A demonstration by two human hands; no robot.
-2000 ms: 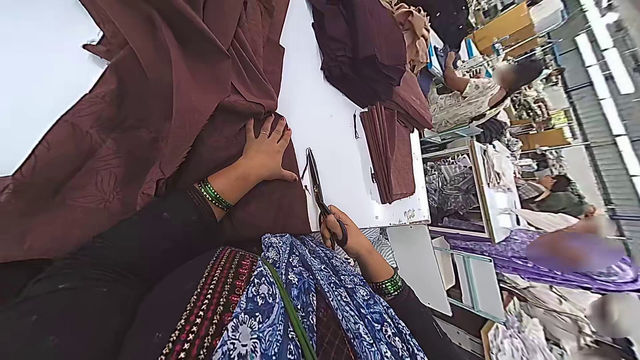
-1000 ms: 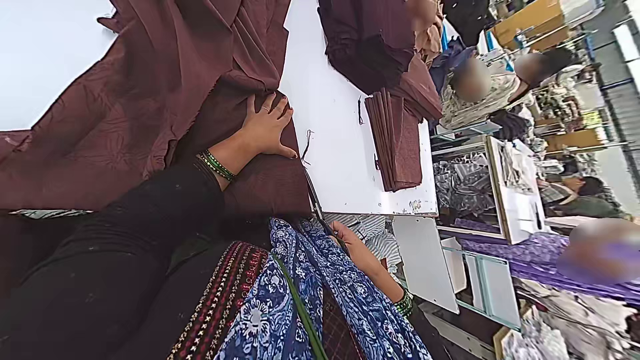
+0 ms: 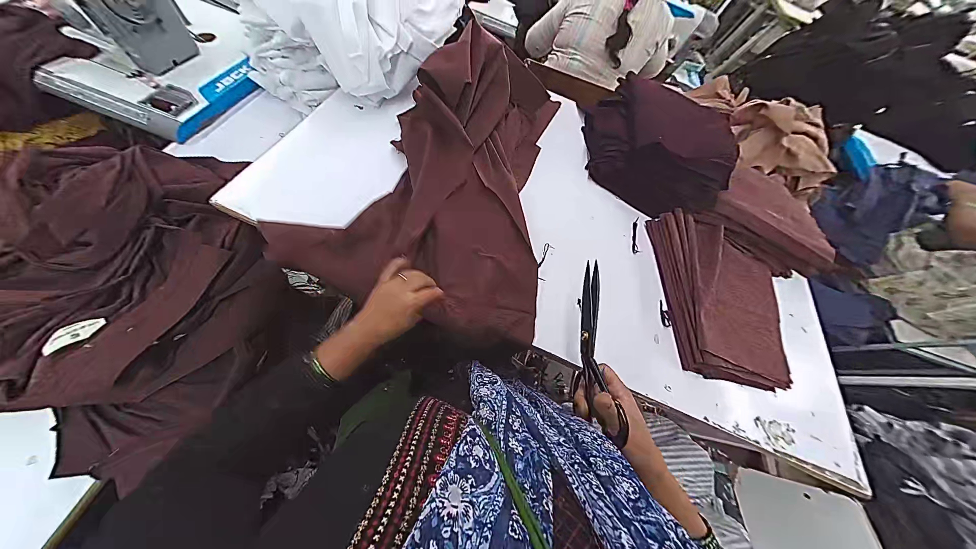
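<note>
Maroon fabric (image 3: 473, 221) lies in loose folds on the white table (image 3: 595, 229), its near end over the front edge. My left hand (image 3: 400, 301) is on the fabric near that edge, fingers bent and blurred; whether it pinches the cloth is unclear. Black fabric scissors (image 3: 589, 305) are in my right hand (image 3: 614, 404), fingers through the handles, blades nearly closed and pointing away from me. They are a little right of the maroon fabric, not touching it.
Folded maroon pieces (image 3: 720, 305) are stacked right of the scissors, with a dark bundle (image 3: 659, 145) behind. White cloth (image 3: 358, 38) and a Jack sewing machine (image 3: 145, 84) stand at the back left. More maroon cloth (image 3: 137, 290) heaps at left. A person (image 3: 602, 38) sits beyond the table.
The view has turned strongly to the left. My left hand was spread flat on the fabric and now has bent fingers. The scissors, lately by the fabric's edge, are apart from it.
</note>
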